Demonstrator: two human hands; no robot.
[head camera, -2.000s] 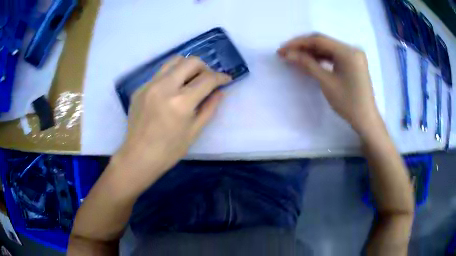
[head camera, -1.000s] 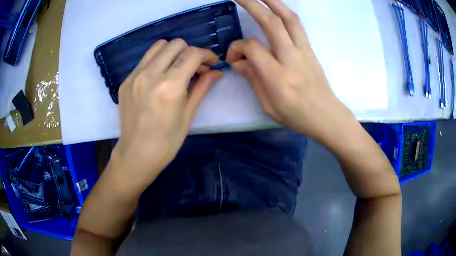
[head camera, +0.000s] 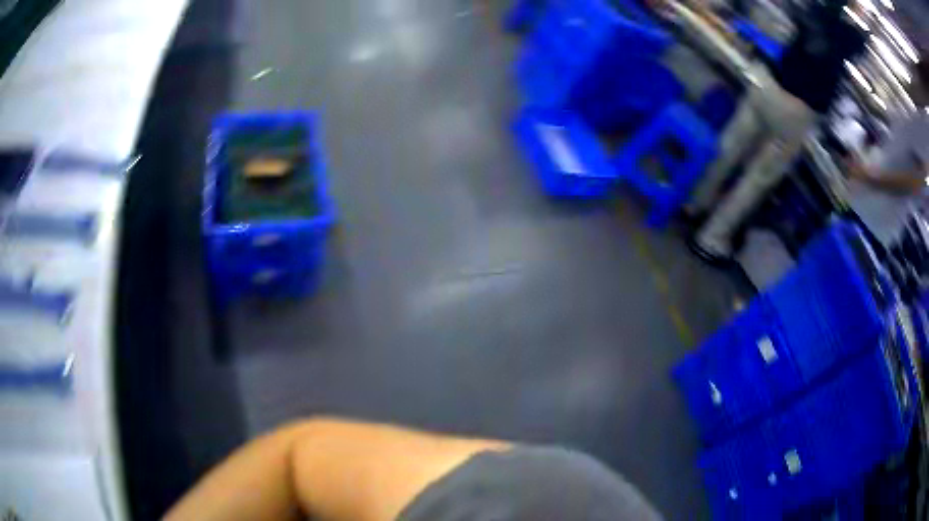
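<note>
Neither of my hands shows. My bare right arm, bent at the elbow, crosses the bottom edge, and its hand is cut off. Nearest in front is a blue crate (head camera: 267, 259) on the grey floor, packed with green boards (head camera: 260, 201). A small tan piece (head camera: 267, 168) lies on top of them. On the white table (head camera: 87, 132) at the far left, several blue charging cables (head camera: 46, 225) lie in a row, blurred. The shell seen earlier is out of the picture.
Blue crates (head camera: 570, 61) stand heaped on the floor at the upper middle. More blue crates (head camera: 805, 351) are stacked at the right. A person in light trousers (head camera: 749, 153) is beside a bench at the upper right, and another person's arm (head camera: 888, 178) shows there.
The view has swung right, from the bench to the floor and crates. Both hands and the dark shell, seen together at the mat a second ago, have left the picture.
</note>
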